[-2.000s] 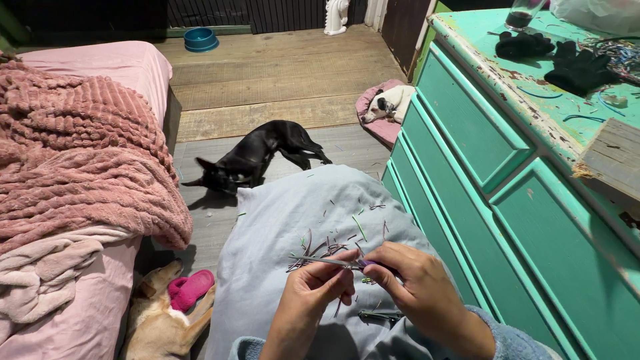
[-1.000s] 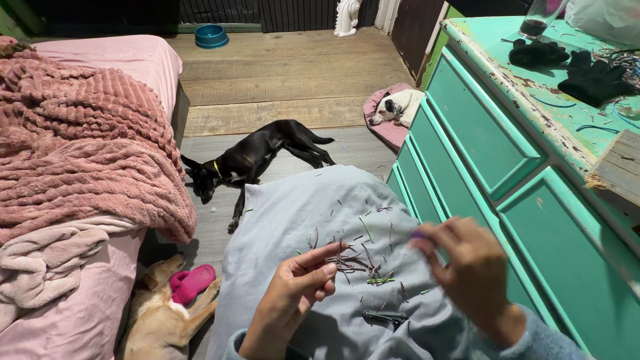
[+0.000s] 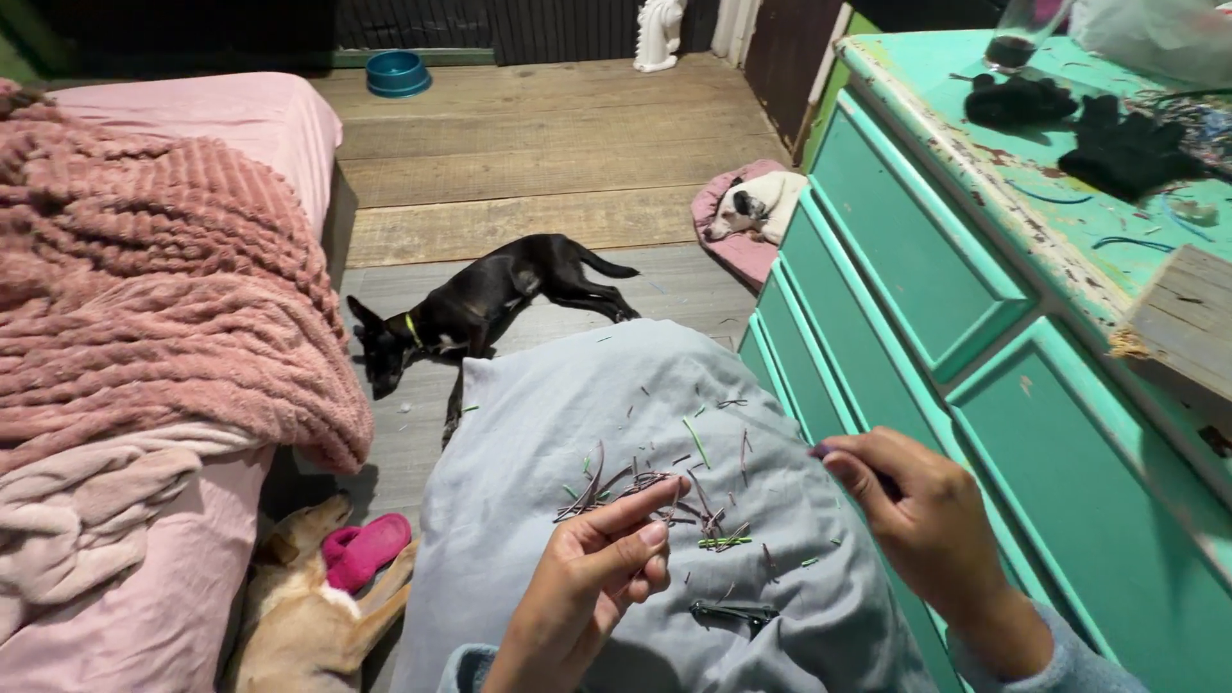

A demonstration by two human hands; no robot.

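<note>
A grey pillow or cloth-covered cushion (image 3: 539, 433) lies before me, strewn with cut bits of thin brownish wire or insulation (image 3: 616, 486) and green pieces (image 3: 724, 543). Over it is my left hand (image 3: 602, 568), index finger extended and thumb near it; whether a thin strand is between them is unclear. To the right, beside the dresser front, my right hand (image 3: 924, 520) pinches a small purple thing (image 3: 820, 449) between thumb and forefinger. A small dark metal tool, perhaps a nail clipper (image 3: 733, 614), rests on the cloth below the scraps.
A black dog (image 3: 500, 289) and a tan dog (image 3: 298, 616) with a pink slipper (image 3: 366, 551) lie on the floor. A white dog (image 3: 760, 207) rests farther back. The bed (image 3: 154, 577) stands left, the turquoise dresser (image 3: 1049, 241) right, with black gloves (image 3: 1126, 144) on top.
My hands were together two seconds ago and are now apart, my right hand out to the right. The black dog's head and front leg have shifted.
</note>
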